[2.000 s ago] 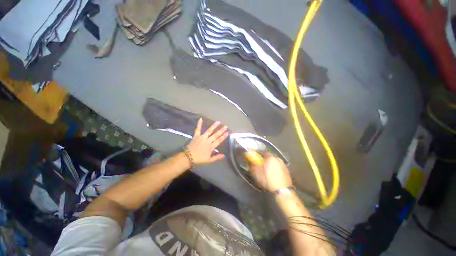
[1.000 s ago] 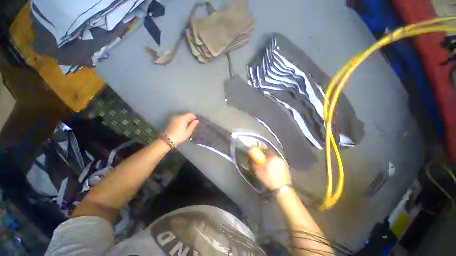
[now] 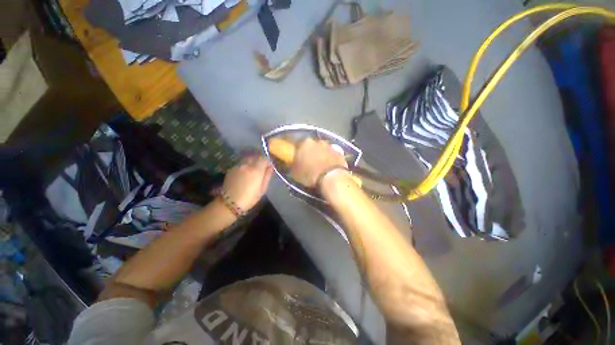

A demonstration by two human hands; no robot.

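The steam iron lies on the grey table near its front left edge, its pointed tip towards my left hand. My right hand is shut on its orange handle. My left hand is closed at the table edge, just left of the iron's tip; the end of the dark band under it is hidden. The dark curved band runs under the iron, its white edge showing below my right wrist. Another dark curved band lies beyond the iron, partly under my forearm and the hose.
A striped stack of curved bands lies right, crossed by the yellow hose. A stack of taupe pieces sits at the back. A bundle of cut pieces is back left, beside an orange wooden bench. Fabric heaps lie below left.
The view has shifted left. The iron has slid left along the band and now points at my left hand. My left hand went from flat on the band to closed at its end. The hose has swung.
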